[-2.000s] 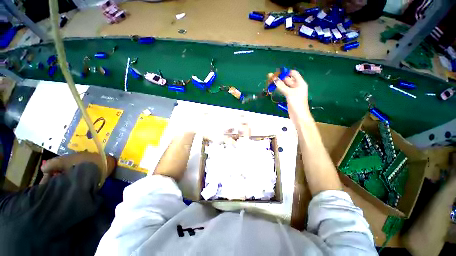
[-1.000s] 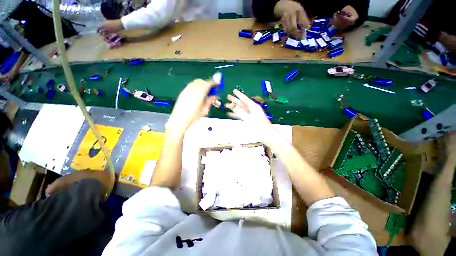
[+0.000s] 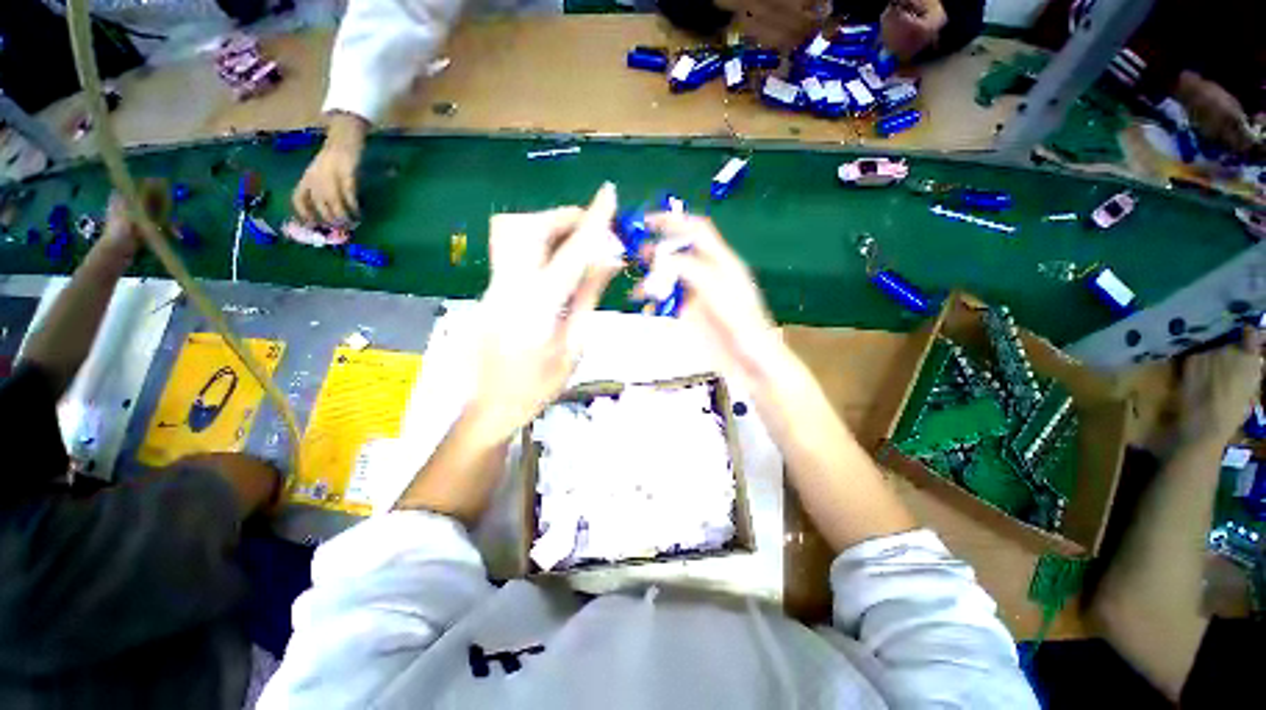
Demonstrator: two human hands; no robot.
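Observation:
My left hand (image 3: 546, 291) and my right hand (image 3: 705, 284) are raised close together over the near edge of the green belt. Blue batteries (image 3: 636, 236) show between them, blurred. The fingers of my left hand are at the left side of the batteries. My right hand holds blue batteries, at least one with a white patch; how many is too blurred to tell. The box of stickers (image 3: 639, 472), heaped with white pieces, sits on the white board (image 3: 465, 340) below my hands.
The conveyor belt (image 3: 486, 194) carries scattered batteries and pink housings (image 3: 872, 171). A box of circuit boards (image 3: 1100, 492) stands at right. Printed packaging sheets (image 3: 368, 416) lie at left. A battery pile (image 3: 833, 90) lies across the belt. Other people's hands reach in at left and far side.
My right hand has come back from the belt to my left hand, and both now meet at the batteries. Another person's hand has reached onto a pink housing on the belt.

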